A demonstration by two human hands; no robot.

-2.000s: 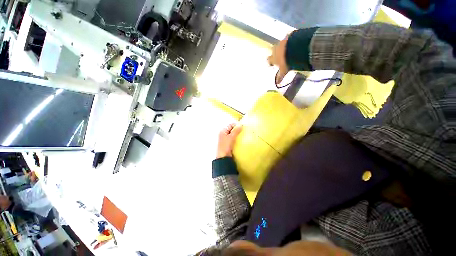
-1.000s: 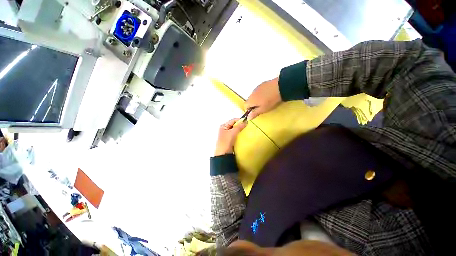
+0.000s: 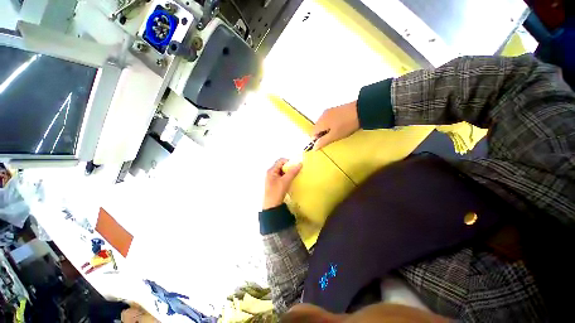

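A yellow fabric panel [image 3: 378,148] with a dark centre line lies in front of my body. A narrow yellow band [image 3: 290,112] runs from it towards the machine's brightly lit needle area. My right hand [image 3: 337,123] is on the panel and holds small dark snips [image 3: 316,140], their tips pointing down-left at the fabric. My left hand [image 3: 277,182] pinches the panel's left edge, a little apart from the snips. The needle itself is lost in glare.
The sewing machine head [image 3: 220,66] is at upper left, beside a dark screen [image 3: 47,104]. A reddish-brown card [image 3: 114,232] and blue cloth [image 3: 173,299] lie at lower left. Layered yellow pieces [image 3: 463,135] hang at right. A grey metal extension [image 3: 454,22] is at upper right.
My right hand came from the upper right with the snips down to the panel. My left hand has since moved slightly down-left, away from the snips. The view has shifted.
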